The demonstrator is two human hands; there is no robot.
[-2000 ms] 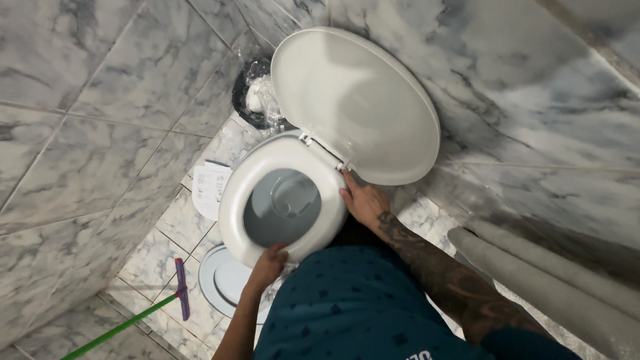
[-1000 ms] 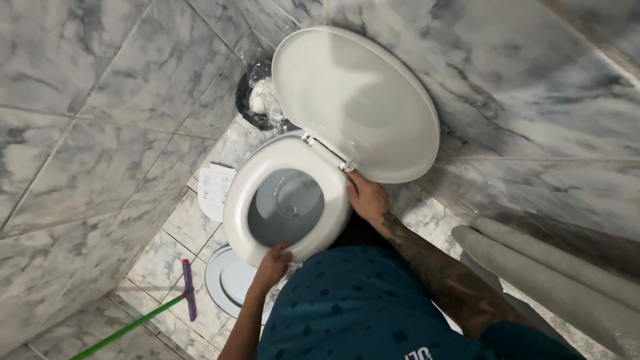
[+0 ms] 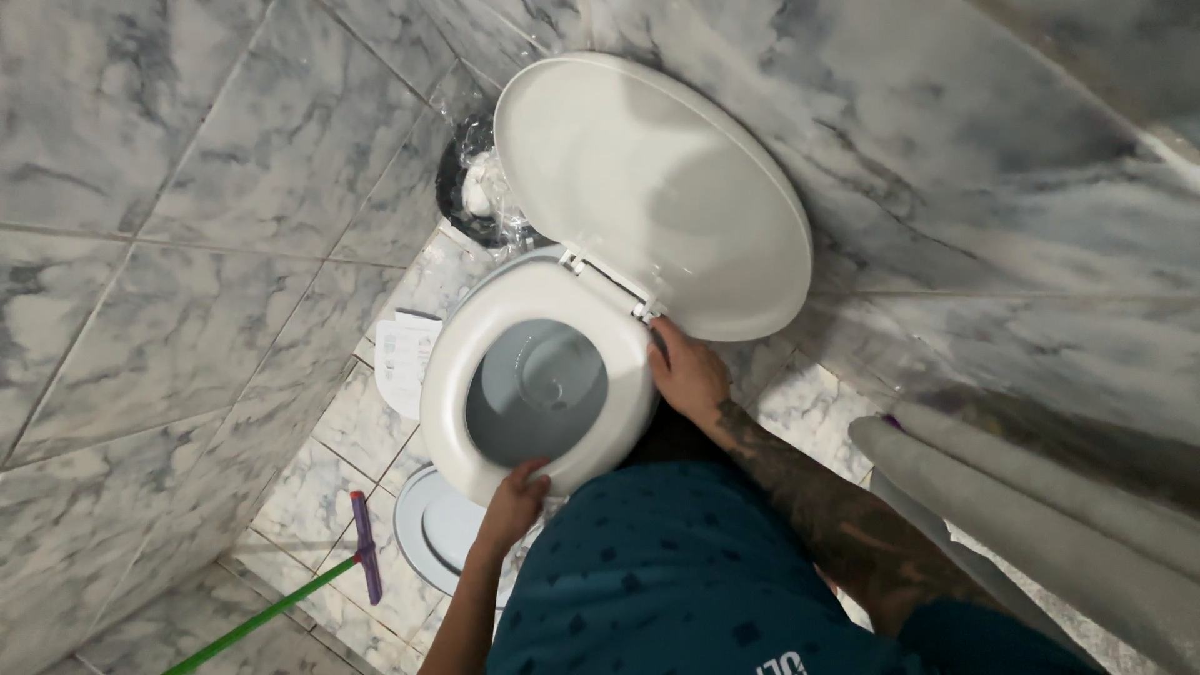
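A white toilet seat lies over the grey-blue toilet bowl, its white lid raised toward the wall. My left hand grips the seat's front edge, with fingers over the inner rim. At the hinge end, my right hand rests against the side of the seat beside a white plastic hinge; its fingertips are partly hidden. A second hinge joins seat and lid farther left.
A black waste bin holds clear plastic and white paper. On the tiled floor lie a grey-blue oval lid, a printed white sheet and a purple squeegee with a green handle. A grey cloth-like thing stands at right.
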